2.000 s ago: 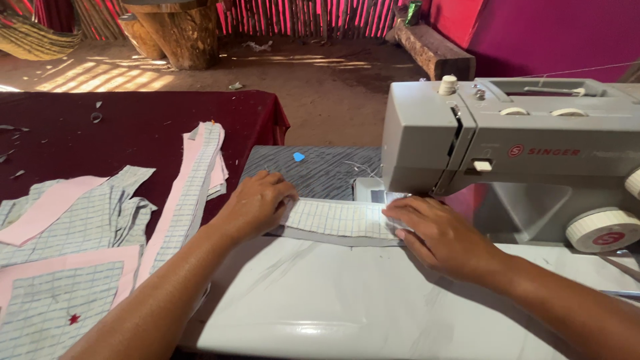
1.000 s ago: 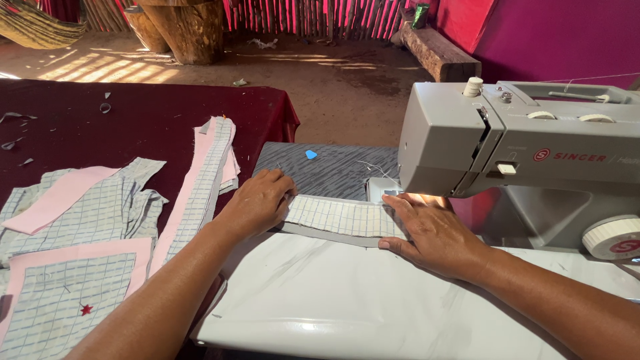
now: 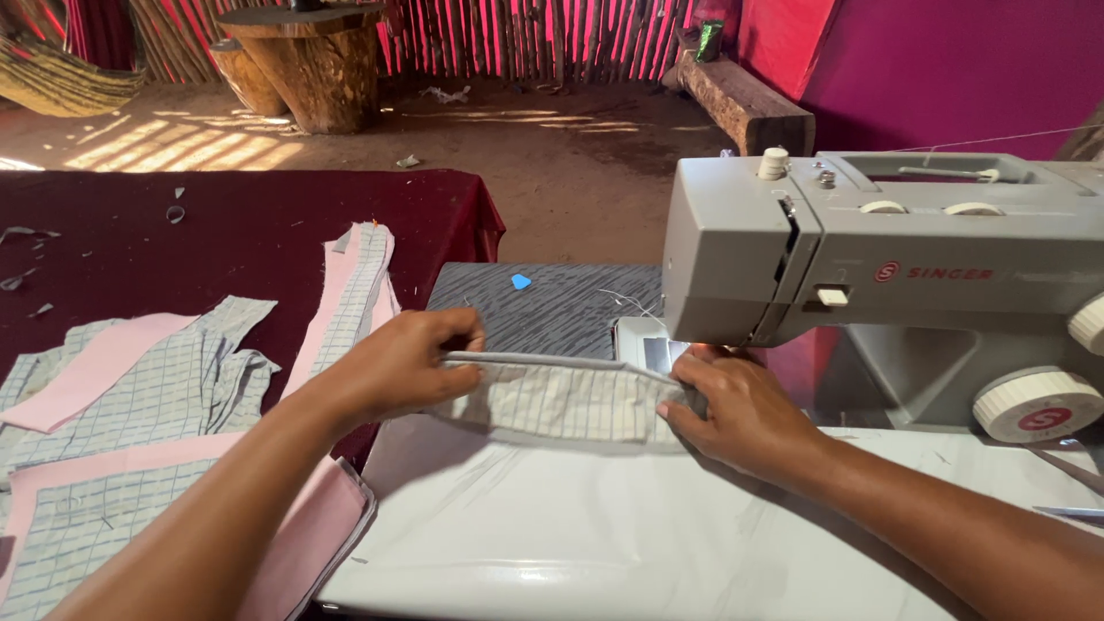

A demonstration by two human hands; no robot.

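A curved strip of checked fabric (image 3: 561,401) with a grey edge along its top spans the space between my hands, just in front of the machine's base. My left hand (image 3: 418,362) pinches its left end between thumb and fingers, lifted a little off the white surface. My right hand (image 3: 733,397) holds the right end beside the metal plate (image 3: 660,352), under the head of the Singer sewing machine (image 3: 742,250). The needle and presser foot are hidden.
Pink-edged checked fabric pieces (image 3: 129,414) and a long pink-and-checked strip (image 3: 345,293) lie on the dark red cloth (image 3: 259,207) at left. A blue chip (image 3: 520,282) and loose thread (image 3: 630,300) rest behind the strip. Part of a metal tool (image 3: 1069,512) shows at far right.
My left hand has raised its end of the strip. The grey edge, along the near side before, now runs along the far side.
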